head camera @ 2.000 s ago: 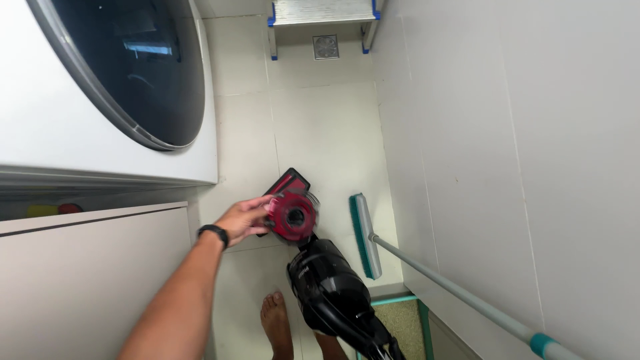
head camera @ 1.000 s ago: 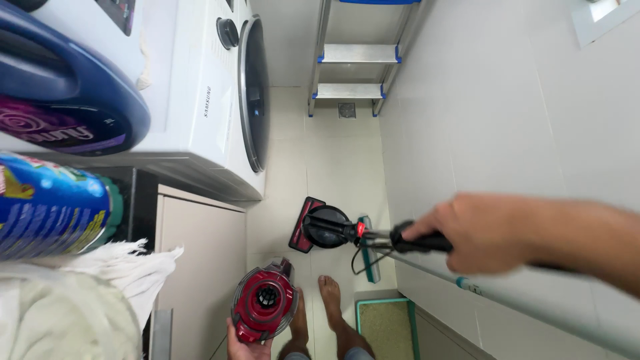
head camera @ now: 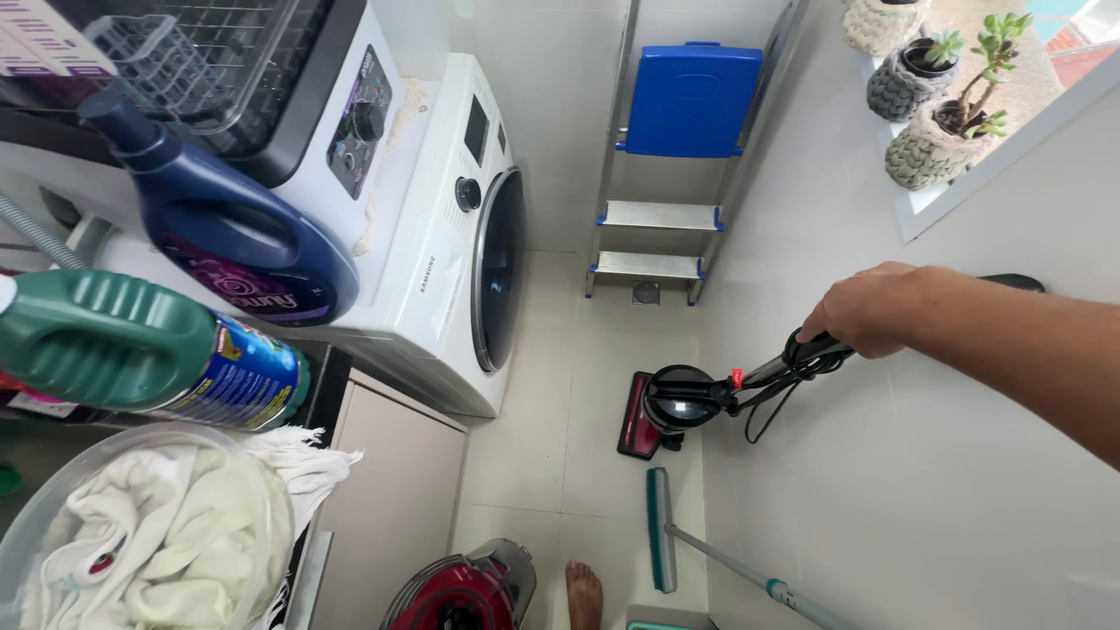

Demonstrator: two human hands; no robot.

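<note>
My right hand (head camera: 866,308) grips the black handle of an upright stick vacuum cleaner (head camera: 682,398), near its bundled cord. The vacuum's red and black floor head (head camera: 640,416) rests on the tiles close to the right wall. At the bottom edge is the vacuum's red and grey dust container (head camera: 464,591), apart from the vacuum body. My left hand is outside the frame, so its hold on the container cannot be seen.
A teal and grey broom (head camera: 662,529) lies near the right wall. A stepladder (head camera: 658,216) stands ahead, beside a front-loading washer (head camera: 446,262). Detergent bottles (head camera: 236,219) and a plastic tub of cloths (head camera: 157,534) are at left. Potted succulents (head camera: 932,144) sit on the window ledge.
The vacuum body has moved toward the right wall with my right hand on its handle. My left hand, seen under the red container a second ago, is out of view. The view has shifted upward.
</note>
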